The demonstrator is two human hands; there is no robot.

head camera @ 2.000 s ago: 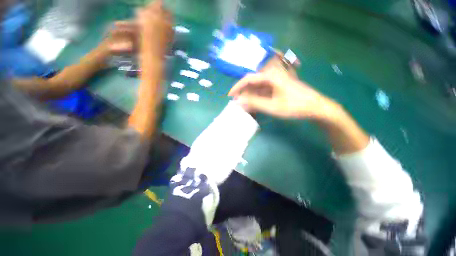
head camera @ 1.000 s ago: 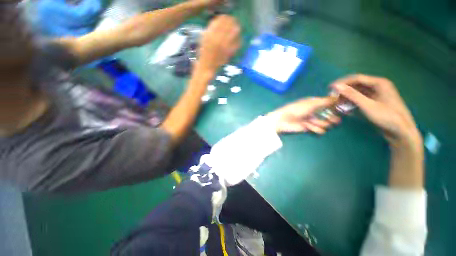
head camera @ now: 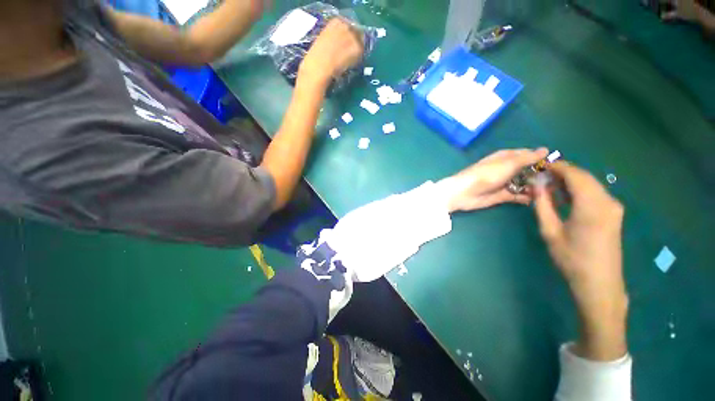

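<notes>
A small device housing, silvery with an orange part, is held above the green table. A small white piece sticks out at its upper end. My left hand grips the housing from the left with thumb and fingers. My right hand is at its right side, thumb and fingertips closed on it. The fingers hide much of the housing, so its details cannot be told.
A blue parts bin with white pieces stands beyond my left hand. White pads lie left of it. Another worker's hand is on a plastic bag. A pale blue film lies at right. Scraps lie near the table edge.
My two hands first came together on the housing and remain there, with the right hand now lower. The neighbouring worker's hand shifted on the bag. The view has shifted and sharpened.
</notes>
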